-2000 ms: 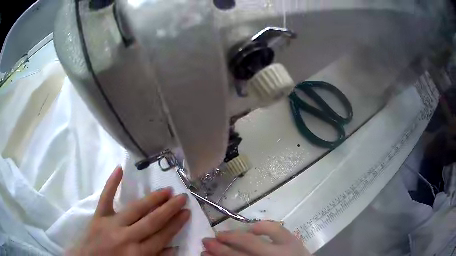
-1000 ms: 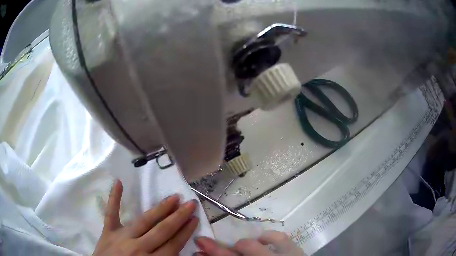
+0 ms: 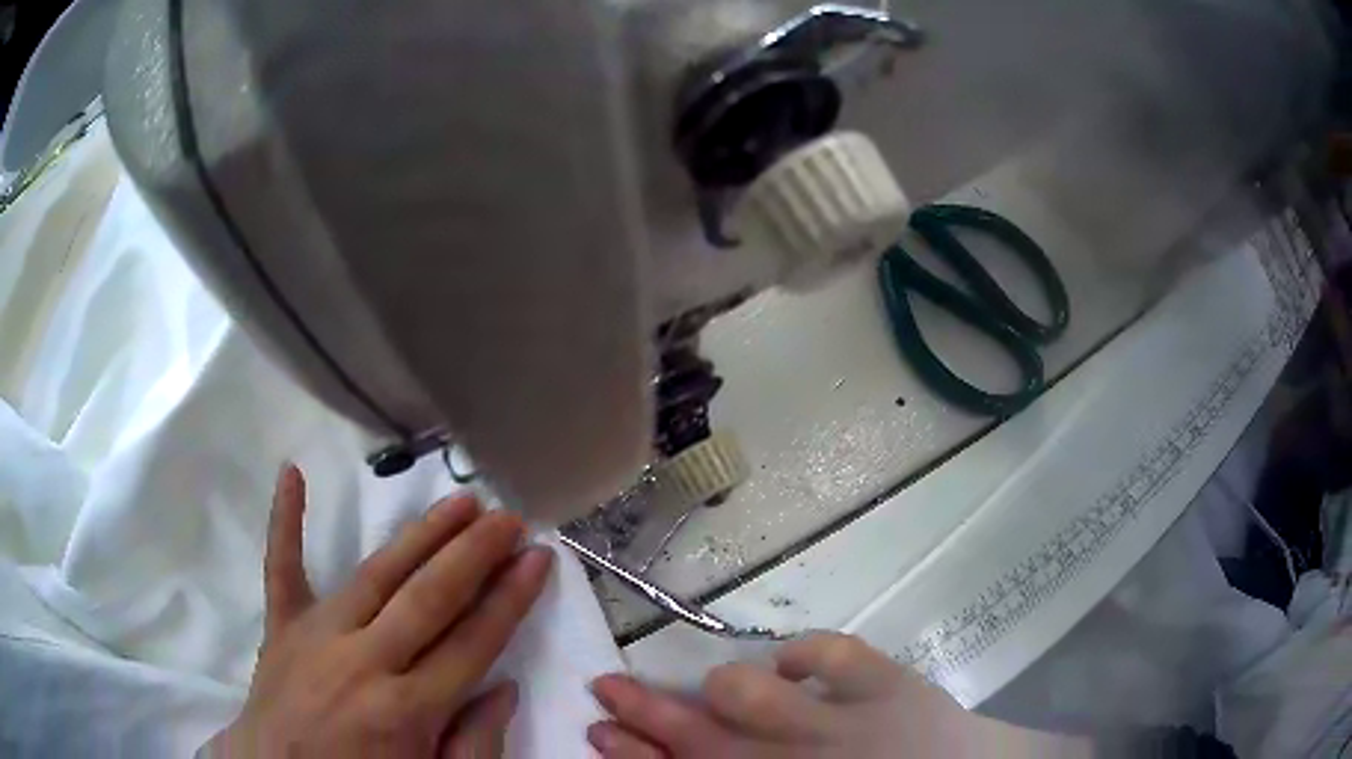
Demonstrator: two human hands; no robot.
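White fabric (image 3: 556,653) lies under and left of the sewing machine head (image 3: 445,223), its edge running down towards me. My left hand (image 3: 393,630) lies flat on it, fingers spread, fingertips just in front of the head. My right hand (image 3: 786,704) is at the bottom, its fingertips at the fabric's right edge; whether they pinch it is hard to tell. The thin metal guide (image 3: 653,590) ends beside my right hand's knuckles. The presser foot and needle are hidden behind the head.
Dark green scissor handles (image 3: 979,312) lie on the machine bed, right of the cream tension knob (image 3: 823,205). A smaller cream knob (image 3: 704,467) is below. Ruler markings (image 3: 1097,527) run along the table's front edge. White fabric (image 3: 1105,653) is heaped at lower right.
My left hand has moved slightly left and up towards the machine head with the fabric under it. My right hand has shifted up and right. The camera view has shifted slightly.
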